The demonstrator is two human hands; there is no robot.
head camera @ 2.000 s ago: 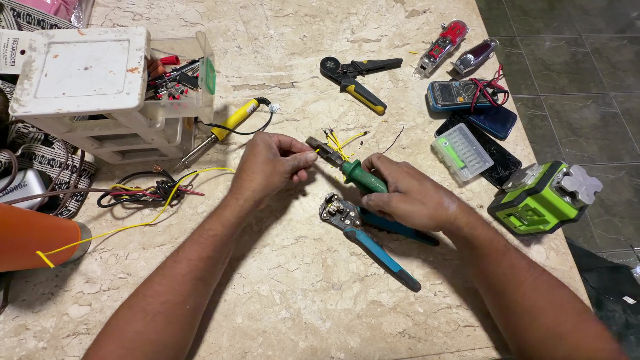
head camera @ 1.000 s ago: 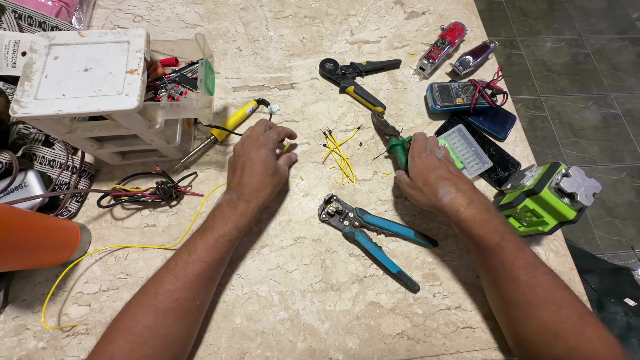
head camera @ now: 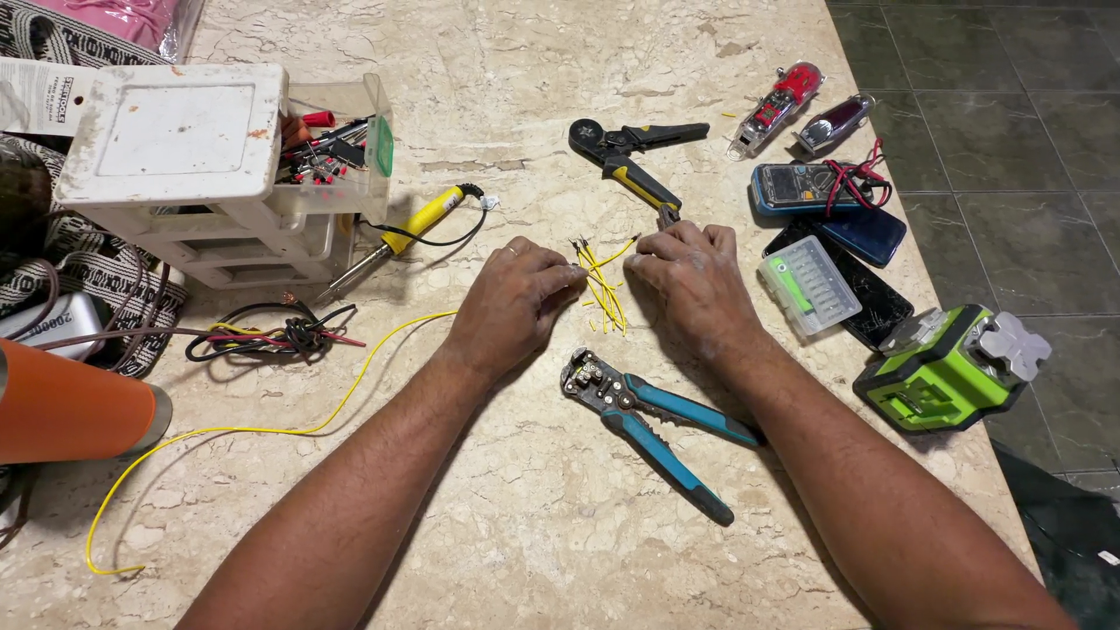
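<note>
Several short yellow wires (head camera: 604, 289) with dark ends lie in a loose pile on the marble-patterned tabletop. My left hand (head camera: 525, 297) is at the pile's left side, its fingers bent together; what they hold cannot be seen. My right hand (head camera: 696, 280) rests at the right of the pile, fingers curled beside one wire's end. The metal jaws of the pliers (head camera: 668, 215) show just above that hand, their handles hidden beneath it. Nearer me lies a wire stripper with blue handles (head camera: 669, 464). A ferrule crimper (head camera: 643, 179) lies beyond the hands. A long yellow wire (head camera: 367, 359) runs leftward from my left hand.
On the left are a small drawer unit (head camera: 184, 131), a soldering iron (head camera: 424, 219), bundled cables (head camera: 293, 337) and an orange tumbler (head camera: 74, 407). At the right lie hair clippers (head camera: 779, 109), a multimeter (head camera: 809, 188), a clear bit case (head camera: 809, 284) and a green laser level (head camera: 949, 367) near the edge.
The green-handled pliers, held in my right hand earlier, now lie mostly under it. Both hands have closed in around the wire pile from either side.
</note>
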